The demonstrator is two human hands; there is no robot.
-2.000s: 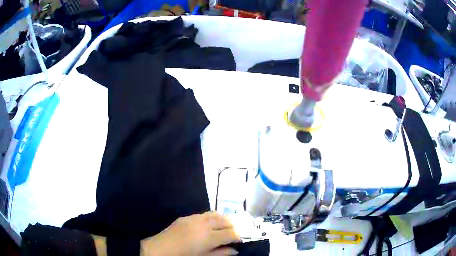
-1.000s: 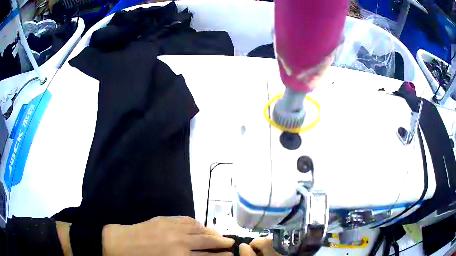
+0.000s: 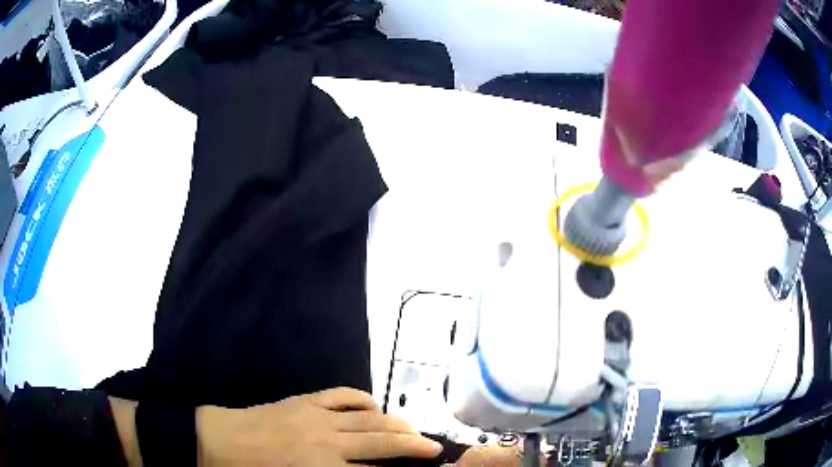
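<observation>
A long black garment piece [image 3: 265, 274] lies spread on the white table left of the machine head [image 3: 547, 328]. My left hand [image 3: 319, 429] lies flat at its near end, fingers pointing right, fingertips on a narrow black strip [image 3: 456, 453] near the needle area. Only a few fingers of my right hand [image 3: 493, 455] show at the bottom edge, touching the strip beside the presser foot area; the rest is cut off or hidden by the machine head. The needle itself is hidden. The needle plate cover [image 3: 421, 383] shows just beyond my left fingertips.
A magenta cone [image 3: 680, 82] on a grey base with a yellow ring [image 3: 599, 223] rises over the head. Crumpled black cloth [image 3: 301, 27] lies at the table's far side. A blue JACK sticker [image 3: 46, 219] is at the left edge. A metal take-up guard [image 3: 641, 424] fronts the head.
Since two seconds ago, my right fingers have come into view at the strip. My left hand stays at the garment's near end. The camera view has shifted, and the yellow snips no longer show.
</observation>
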